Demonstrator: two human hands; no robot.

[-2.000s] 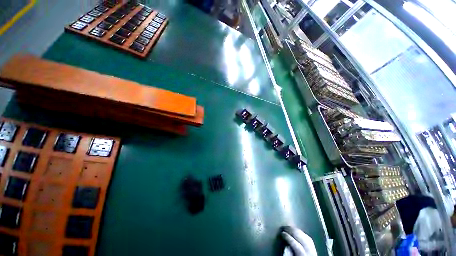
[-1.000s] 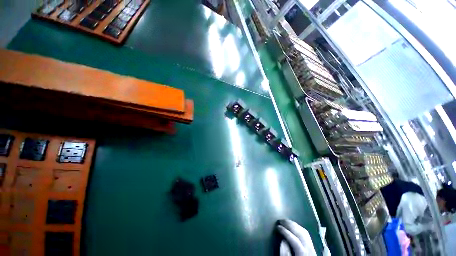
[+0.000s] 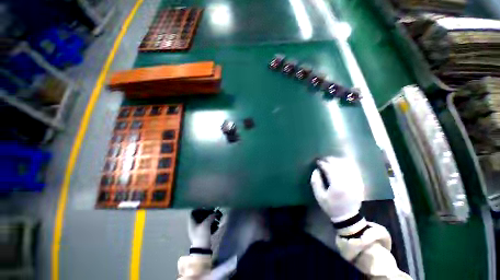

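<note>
My left hand (image 3: 200,229), in a white glove, is low in front of the bench edge, with black parts (image 3: 207,215) at its fingers. My right hand (image 3: 339,187), also white-gloved, rests at the right front of the green bench, fingers curled. A dark patch shows between thumb and fingers; whether it is a part or a gap is unclear. A few small black parts (image 3: 232,134) lie mid-bench. The orange-brown grid tray (image 3: 145,164) at left holds black parts in many pockets; some pockets are bare.
A stack of orange-brown boards (image 3: 164,76) lies behind the tray, and another filled tray (image 3: 171,30) farther back. A slanting row of black blocks (image 3: 315,81) is at back right. Beyond the pale edge are a long silver bar (image 3: 433,153) and bins of bars (image 3: 466,49).
The view has swung down and back, showing more of the bench front and floor. My left hand has come into view; my right hand now shows with its wrist and sleeve.
</note>
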